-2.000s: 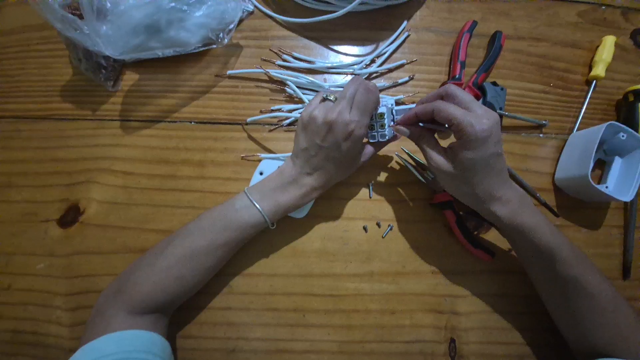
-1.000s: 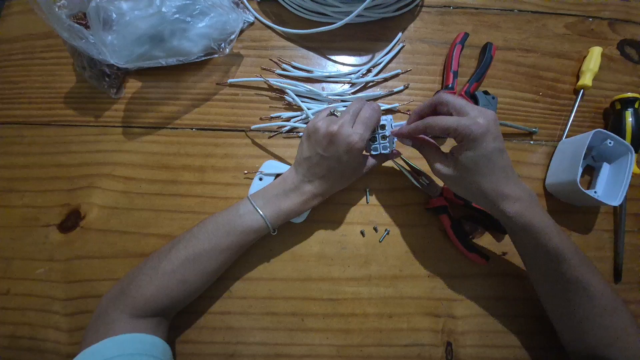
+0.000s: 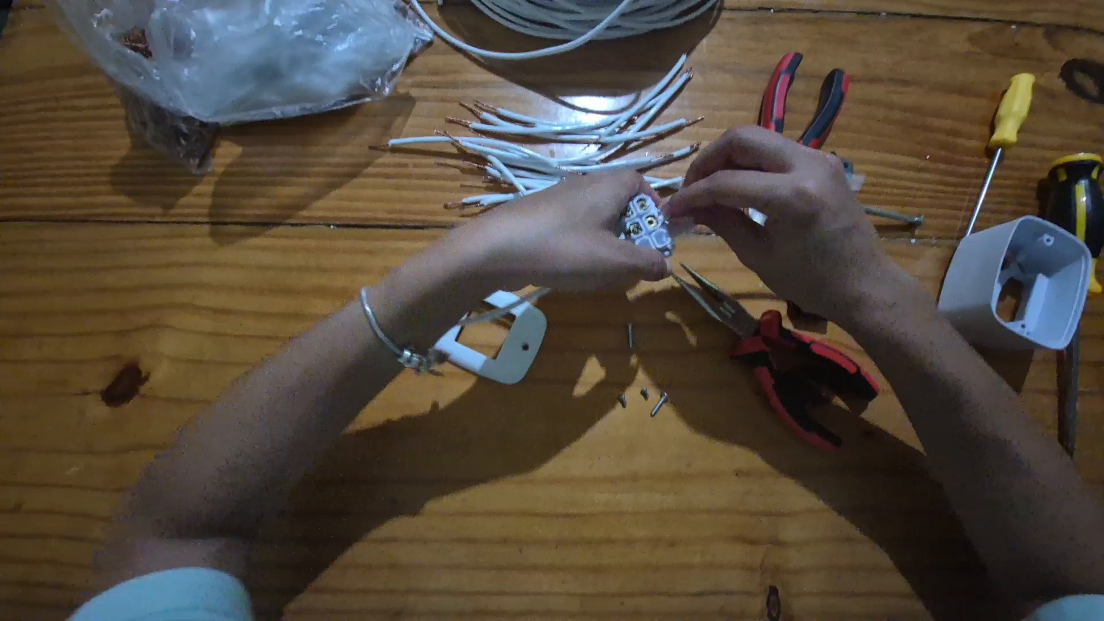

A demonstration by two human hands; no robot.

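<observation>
A small white electrical module with brass terminals [image 3: 645,226] is held in my left hand [image 3: 586,231], between thumb and fingers. My right hand [image 3: 768,203] reaches the module's right edge with its thumb and fingertips pinched together; whether something small is between them I cannot tell. Cut white wires with bare copper ends [image 3: 561,147] lie behind my left hand. Below the hands are needle-nose pliers with red and black handles [image 3: 776,362] and several small screws [image 3: 659,404]. A white cover plate with a rectangular opening [image 3: 522,345] lies under my left wrist.
A plastic bag [image 3: 267,60] lies at the upper left and a coil of white cable [image 3: 595,17] at the top. On the right are red-and-black pliers [image 3: 779,90], a yellow-handled screwdriver [image 3: 1011,112], a white box housing [image 3: 1018,285] and a black-and-yellow handle [image 3: 1074,194].
My left hand has turned, so more of the module's terminal face shows. The dark shaft seen by my right hand two seconds ago no longer shows there.
</observation>
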